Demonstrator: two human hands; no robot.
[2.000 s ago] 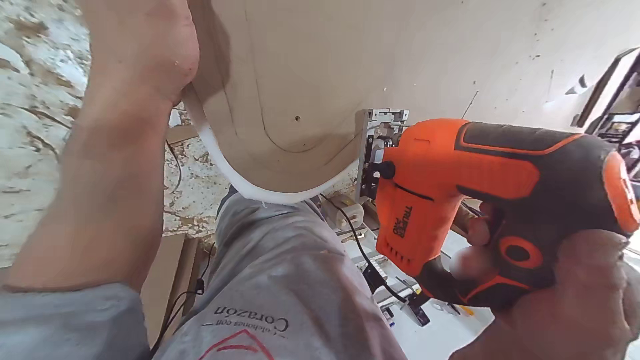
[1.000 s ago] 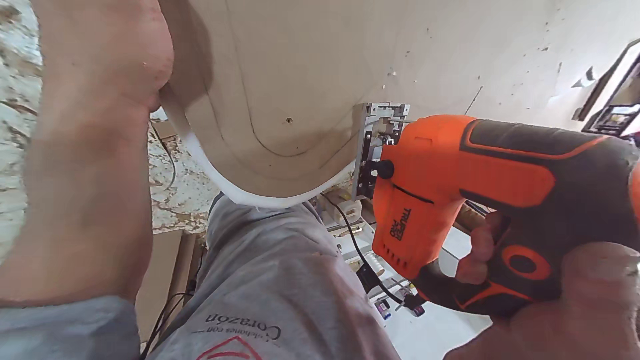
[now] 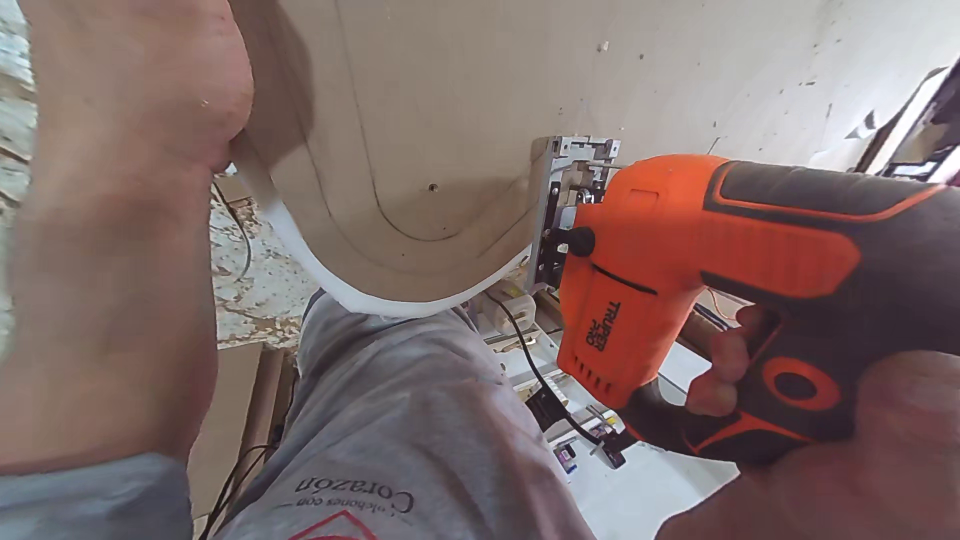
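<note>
An orange and black Truper jigsaw [image 3: 637,247] is gripped in my right hand [image 3: 832,442], with fingers around its handle near the trigger. Its metal base plate [image 3: 545,217] sits against the face of a flat tan board [image 3: 465,90], beside the board's rounded end. Curved pencil lines and a small hole mark that face, and a white edge [image 3: 390,306] follows the curve. My left hand [image 3: 180,75] is at the board's left edge; its fingers are mostly out of frame or hidden, so its hold cannot be told. The saw blade is not clearly visible.
Below the board is my grey printed garment [image 3: 420,420]. A black cord [image 3: 525,352] runs down to the jigsaw's lower end. Behind it lie small items on a white surface [image 3: 645,480]. Brown panels [image 3: 225,420] and more cords are at lower left, over a stained floor [image 3: 255,277].
My left arm appears slightly farther left than two seconds ago, then slightly back to the right. The jigsaw stays in my right hand at the board's curved edge.
</note>
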